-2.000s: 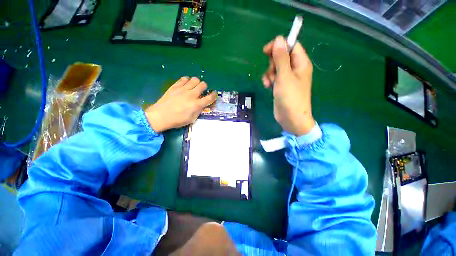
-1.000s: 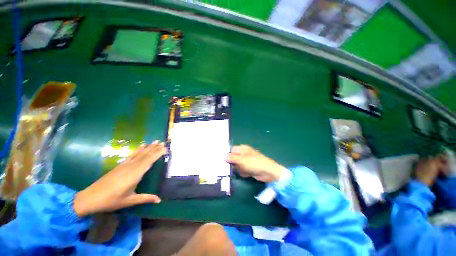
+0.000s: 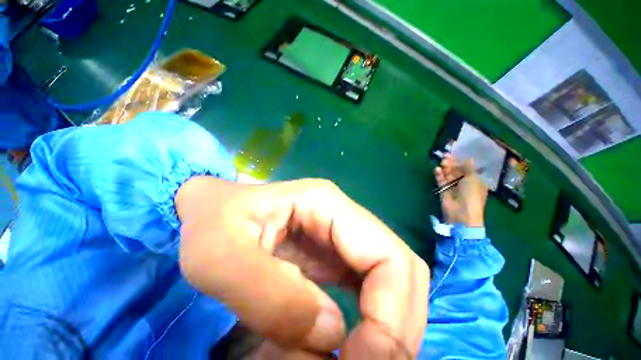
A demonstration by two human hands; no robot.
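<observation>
A tablet unit (image 3: pixel 480 149) with a black frame and silver-white middle lies tilted on the green bench mat, right of centre. My right hand (image 3: pixel 464 193) is at its near edge, with fingers over the frame. Dark, slim tweezers (image 3: pixel 448 185) stick out from between its fingers. My left hand (image 3: pixel 302 260) is raised close to the camera, large and partly blurred. Its fingers are curled, and the bottom edge cuts off part of them, so whether it holds anything cannot be told. It hides the bench below it.
A yellow film sheet (image 3: pixel 263 153) lies beyond my left sleeve. A bagged amber stack (image 3: pixel 151 95) and blue hose (image 3: pixel 156 43) are at left. Other tablets lie at the back (image 3: pixel 320 60) and right (image 3: pixel 579 240). A board unit (image 3: pixel 547 318) is at lower right.
The view has turned. The tablet from in front of me is now farther right and away, with my right hand at it. My left hand has lifted from beside it towards the camera.
</observation>
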